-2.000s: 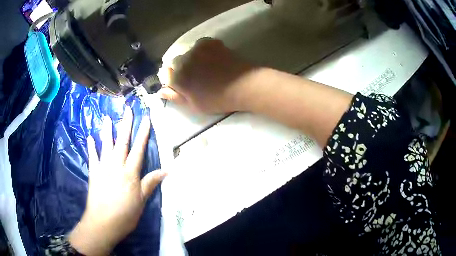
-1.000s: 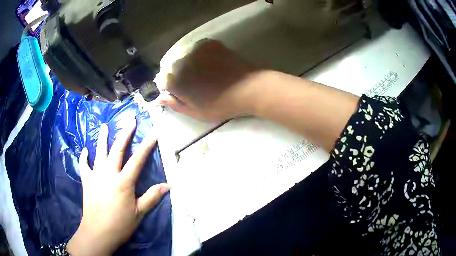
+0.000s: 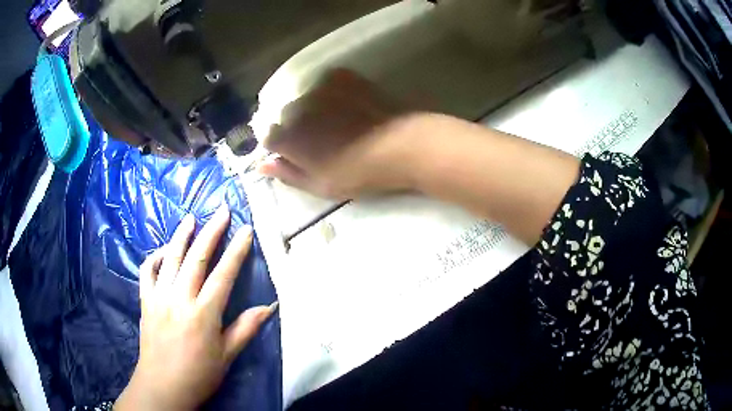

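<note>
The navy shiny garment panel (image 3: 104,321) lies on the left, glaring bright blue below the sewing machine head (image 3: 152,72). My left hand (image 3: 189,309) lies flat on the panel, fingers a little apart, thumb at its right edge. My right hand (image 3: 329,136) is curled beside the presser foot area (image 3: 233,159), right of the knurled knob (image 3: 241,140). It is blurred and shaded, and whether its fingers grip anything cannot be told. The needle is lost in the glare.
The beige machine bed (image 3: 449,72) runs behind my right forearm. The white tabletop (image 3: 385,265) carries a printed scale and a dark seam line. A turquoise oval object (image 3: 60,112) and a small lit screen (image 3: 53,18) are at upper left. Dark cloth hangs at upper right.
My left hand first moved down the panel, and its fingers have since drawn closer together. The panel's right edge has shifted slightly right and down. My right hand stays beside the machine head.
</note>
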